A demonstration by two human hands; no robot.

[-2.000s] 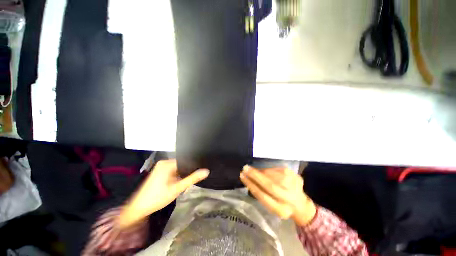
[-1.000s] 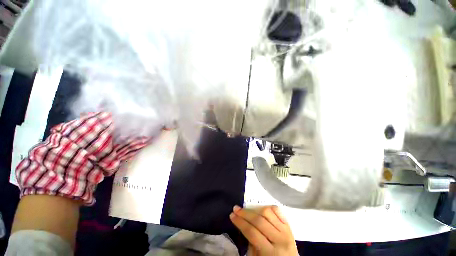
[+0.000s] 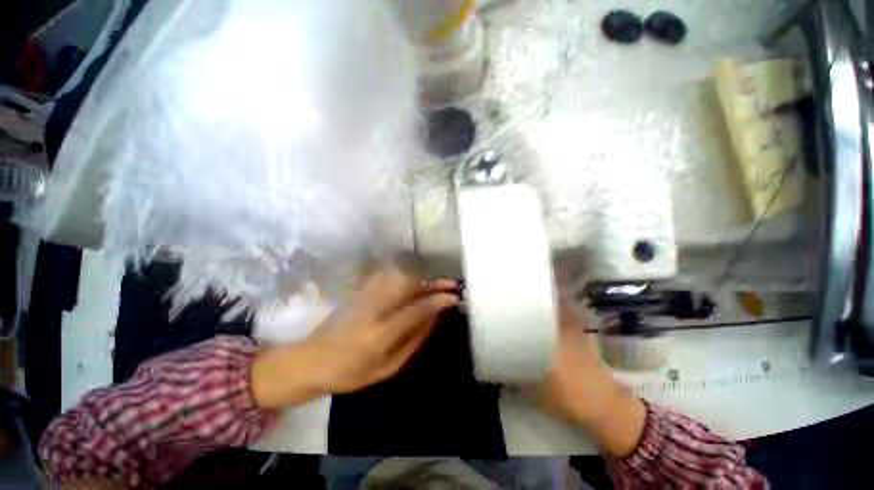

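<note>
A black fabric panel (image 3: 412, 416) lies on the white table and runs up under the sewing machine head (image 3: 613, 182). My left hand (image 3: 369, 335) rests over the panel's upper part, its fingertips at the needle area; whether they pinch the cloth is unclear. My right hand (image 3: 585, 368) is partly hidden behind the pale curved guard (image 3: 510, 287), right of the panel; its fingers do not show. The needle and presser foot are hidden.
White fluffy strands (image 3: 259, 144) hang at the upper left and block the view. Dark cut pieces (image 3: 153, 325) lie at left. A yellowish paper note (image 3: 767, 134) is on the head. A ruler scale (image 3: 719, 379) runs along the table edge. A metal bar (image 3: 845, 191) stands at right.
The view has shifted over the machine head. My left hand, hidden behind the strands before, now shows over the panel. My right hand has moved up from the table's front edge to behind the guard.
</note>
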